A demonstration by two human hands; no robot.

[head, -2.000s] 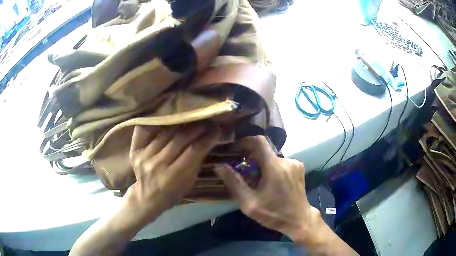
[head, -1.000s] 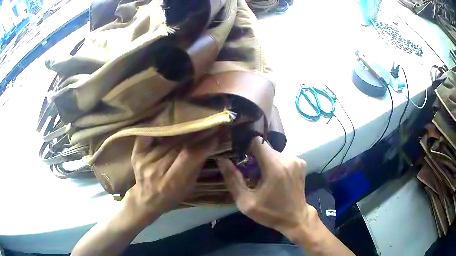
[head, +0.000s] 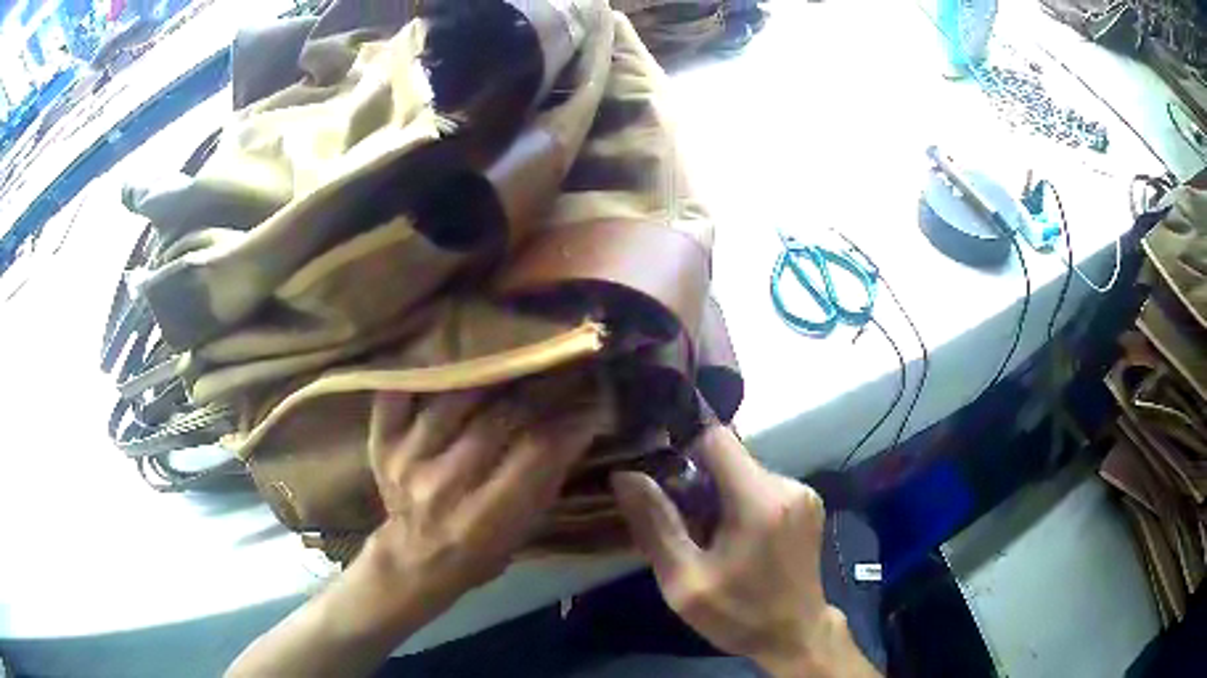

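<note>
A floppy stack of tan-brown canvas tote bags (head: pixel 331 239) with reddish-brown leather trim (head: pixel 622 265) lies in front of me. A yellowish zipper tape end (head: pixel 530 360) projects rightward across the top of my left hand. My left hand (head: pixel 470 484) presses on and grips the bag fabric below this strip, its fingertips hidden in the folds. My right hand (head: pixel 741 543) is curled around a small dark purple object (head: pixel 688 485), possibly a lighter, at the right edge of the stack. The object is mostly hidden by my fingers.
Teal-handled scissors (head: pixel 823 286) lie right of the stack on the white table (head: pixel 741 146). Farther right are a black round disc (head: pixel 962 219) with a pen-like tool (head: pixel 964 183) on it, and thin cables. A speckled heap (head: pixel 1046 106) lies behind. Brown bag layers (head: pixel 1149 444) stand at far right.
The view has shifted slightly. My right hand and the purple object appear a little lower and farther right. My left hand remains on the fabric beneath the zipper tape end.
</note>
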